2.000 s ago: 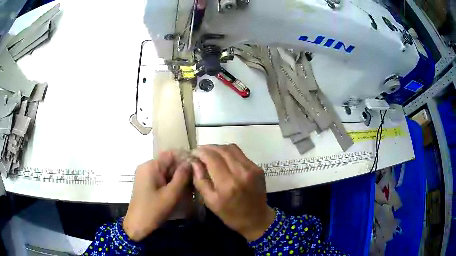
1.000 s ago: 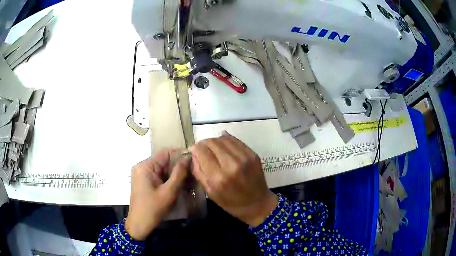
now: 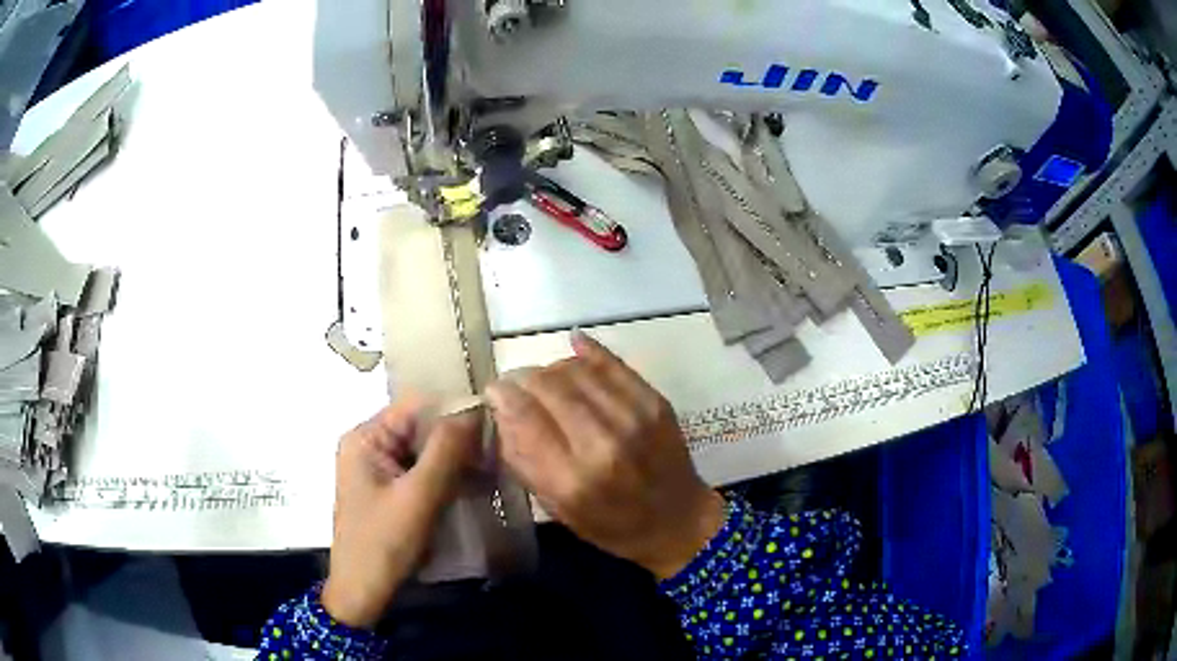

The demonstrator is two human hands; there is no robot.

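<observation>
A beige-grey fabric strip runs from under the presser foot area toward me, past the table's front edge. A zipper with a shiny line of teeth lies along its right side. My left hand pinches the zipper and a small fabric tab between thumb and fingers near the table's front. My right hand pinches the same spot from the right, its fingertips touching the left thumb. What exactly lies between the fingertips is partly hidden.
The white sewing machine head stands across the back. Red and black snips lie right of the needle. A zipper bundle is heaped under the machine arm. Cut pieces lie at left. Blue bins stand at right.
Both hands stay close together at the strip. The zipper beyond them now lies flatter, its teeth showing more clearly. The view has shifted slightly.
</observation>
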